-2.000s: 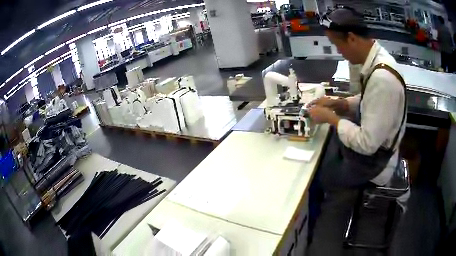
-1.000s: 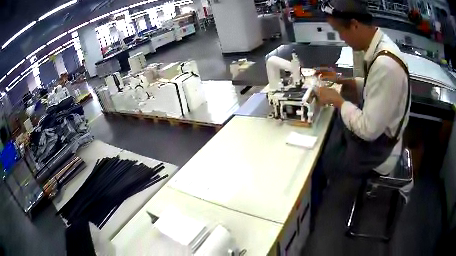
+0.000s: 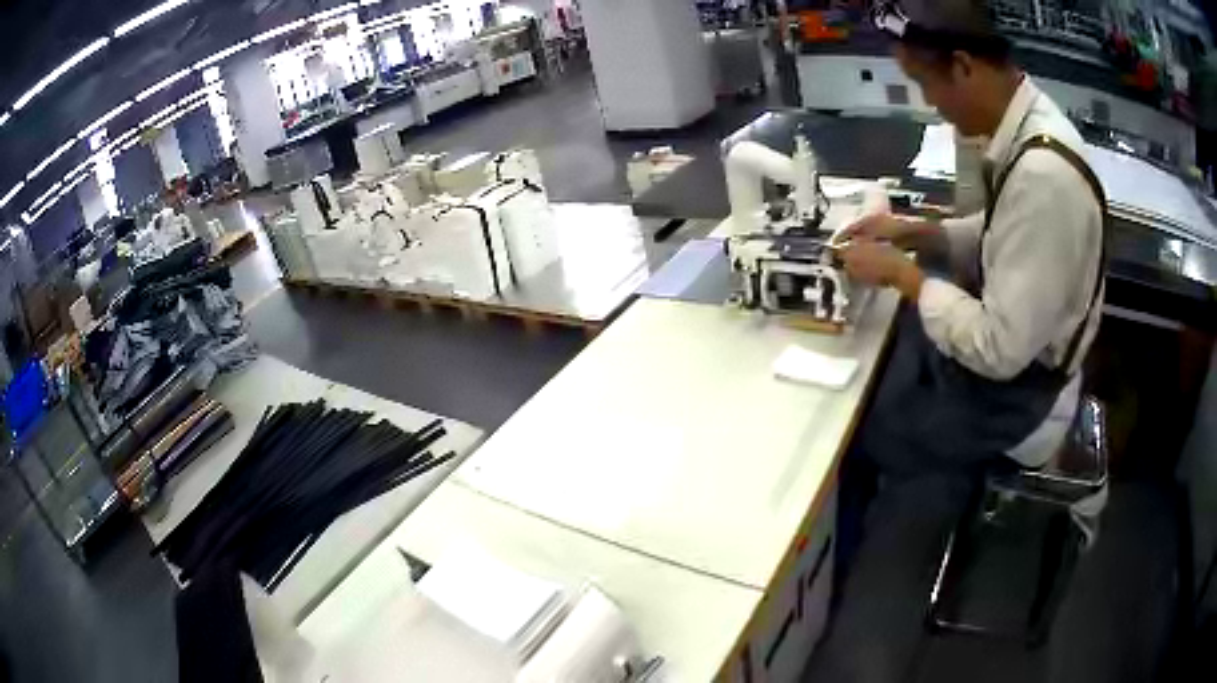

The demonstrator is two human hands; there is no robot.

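Note:
Neither of my hands is in the picture. Nearest in front of me, at the bottom edge, a pile of white panels (image 3: 491,603) lies on the pale bench (image 3: 627,467). Just right of it is the rounded white end of a machine (image 3: 587,647), cut off by the frame's lower edge, with small metal parts at its right. A black sheet (image 3: 214,627) hangs at the lower left, beside the bench.
Another person (image 3: 1014,240) sits on a metal stool at the right, both hands at a small white machine (image 3: 787,254). A white stack (image 3: 816,367) lies before it. Black strips (image 3: 300,480) lie on a low table at left. White bundles (image 3: 454,240) stand on a pallet behind.
The view has shifted, so more of the white pile and machine end shows at the bottom. The other person's hands have moved slightly at their machine.

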